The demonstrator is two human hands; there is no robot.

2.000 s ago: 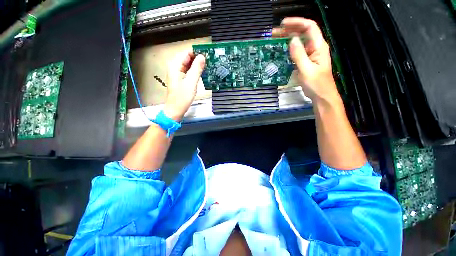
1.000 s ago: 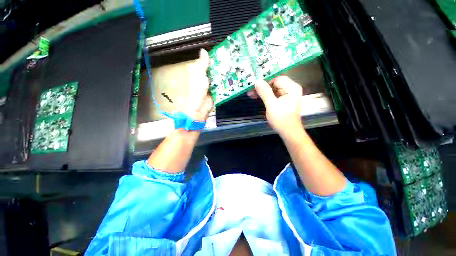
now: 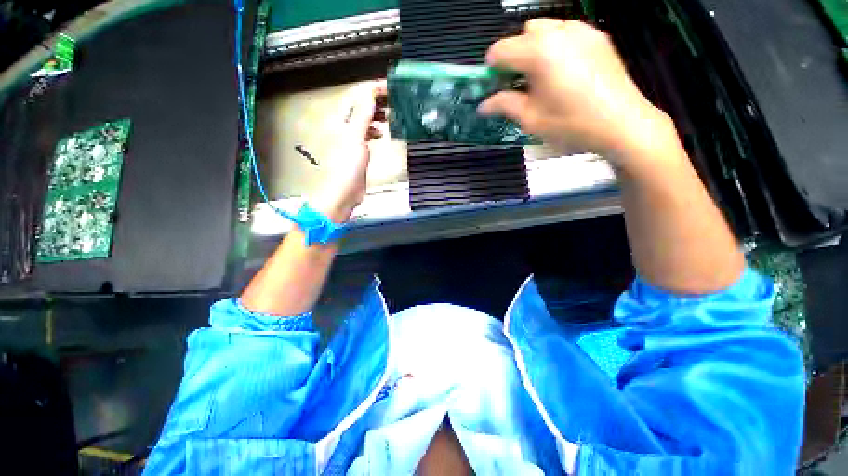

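Observation:
A green circuit board [image 3: 437,110] is held over the ribbed black plate [image 3: 468,177], which lies across the metal rails. The board is blurred, with its dark chip side up. My left hand [image 3: 364,139] holds the board's left end with its fingers. My right hand [image 3: 558,84] grips the board from the right, its fingers over the upper right part and hiding that end. A bright blue wrist strap [image 3: 318,226] with a cord is on my left wrist.
A black tray [image 3: 177,177] at the left bears a circuit board [image 3: 84,191]. Metal rails [image 3: 321,39] run behind and in front of a pale bed [image 3: 288,130]. Black trays [image 3: 744,102] are stacked at the right, with boards [image 3: 783,288] below, partly hidden by my right sleeve.
The board was tilted with its pale side showing; now it is level with its dark side up. My right hand has moved from its lower edge to its upper right.

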